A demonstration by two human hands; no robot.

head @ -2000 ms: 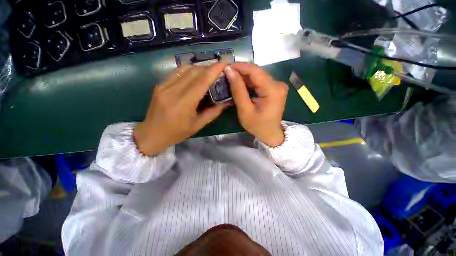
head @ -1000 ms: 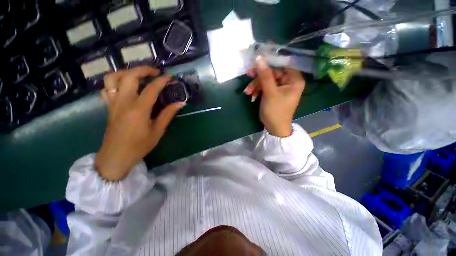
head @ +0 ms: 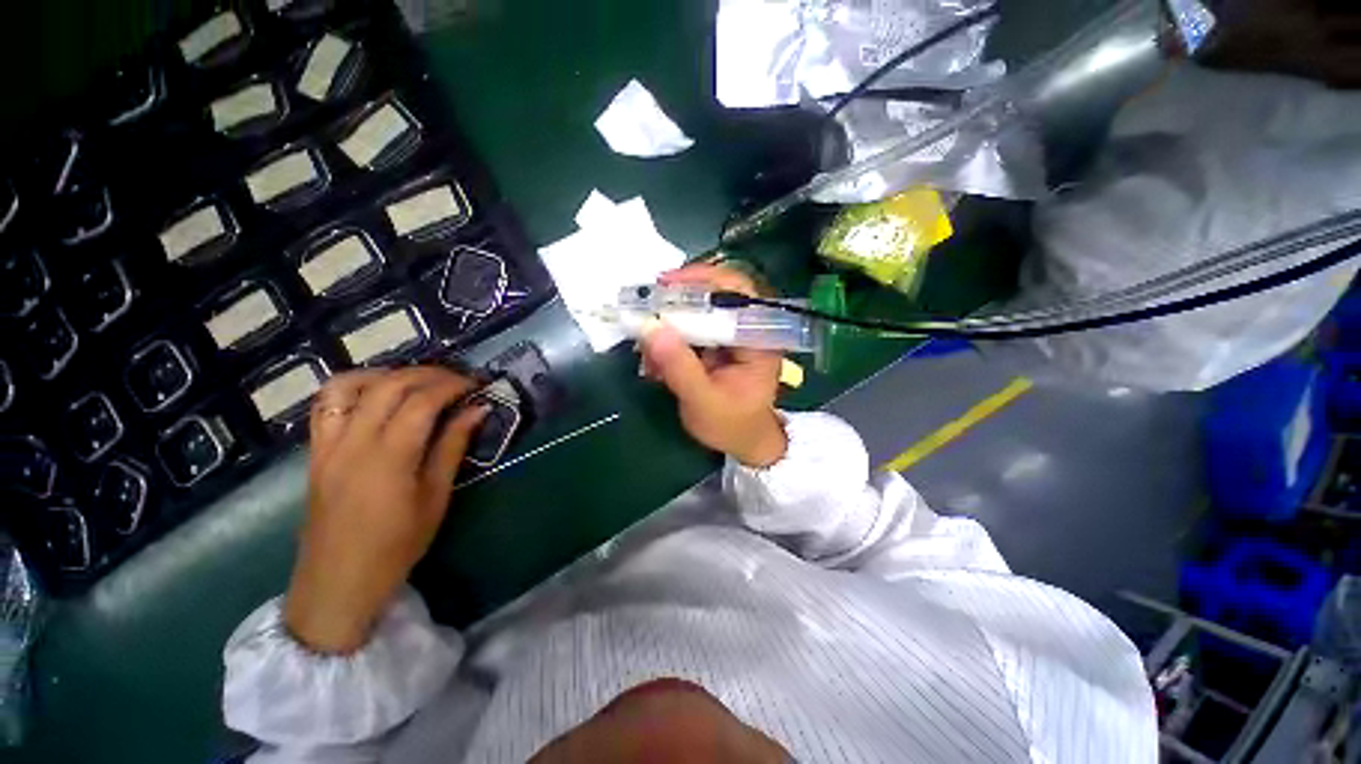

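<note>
My right hand (head: 717,381) is closed around the translucent glue syringe (head: 717,321), which lies sideways with its nose to the left over the white wipe (head: 615,266). A green collar (head: 827,323) sits at its rear. My left hand (head: 385,470) has its fingers on the watch housing (head: 496,423), a black rounded square with a shiny rim, at the dark fixture (head: 526,378). The fingers hide part of the housing. A thin pale stick (head: 540,451) lies on the mat just right of the housing.
The black blister tray (head: 515,306) with many housings, some with cream blocks, fills the upper left. A torn wipe (head: 642,123), silvery bags (head: 836,52) and a yellow-green packet (head: 888,239) lie beyond. Hose and black cable (head: 1075,317) run right. Another person's sleeve (head: 1179,239) is at the right.
The view has turned and shifted. My right hand left the housing and took hold of the syringe, now drawn close over the wipe. The stick came to lie on the mat. My left hand stays at the housing.
</note>
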